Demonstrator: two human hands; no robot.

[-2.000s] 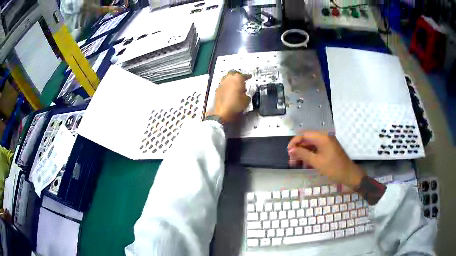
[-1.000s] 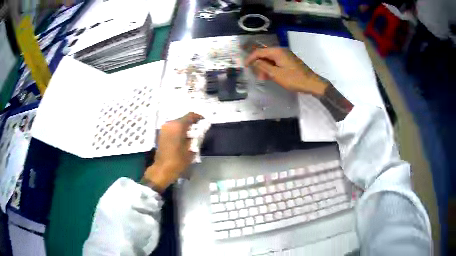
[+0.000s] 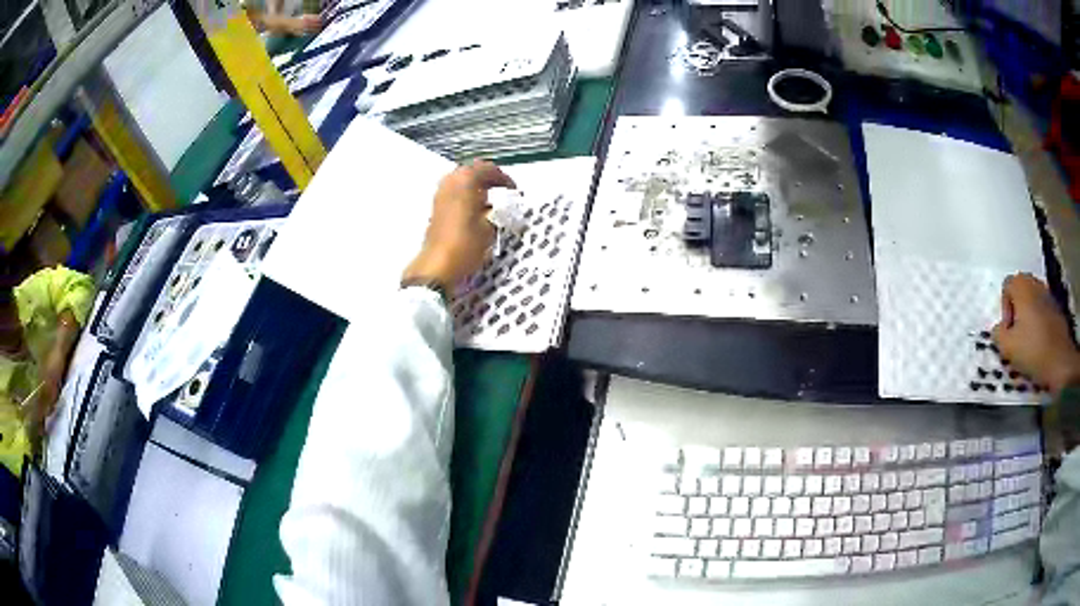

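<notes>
My left hand [image 3: 460, 231] is over the left-hand parts tray [image 3: 509, 310], which holds slanted rows of small dark pieces. Something whitish shows at its fingers, probably the crumpled cloth; whether it holds a piece is too blurred to tell. My right hand [image 3: 1035, 329] is at the lower right of the right-hand parts tray [image 3: 947, 213], over the dark pieces near its lower edge; its fingertips are partly hidden. The black fixture [image 3: 741, 230] with a smaller block at its left sits on the silver-grey base plate [image 3: 817, 278], with no hand on it.
A white keyboard [image 3: 817, 509] lies nearest me. Stacked trays [image 3: 497, 101] stand at upper left, a pale ring [image 3: 799, 91] behind the plate, a control box [image 3: 912, 45] at upper right. Blue cases [image 3: 255, 385] and a yellow post [image 3: 263, 89] are left. A person in yellow [image 3: 47, 343] is far left.
My left hand has moved from in front of the plate to the left-hand tray. My right hand has moved from beside the fixture to the right-hand tray's lower right. The view has shifted left.
</notes>
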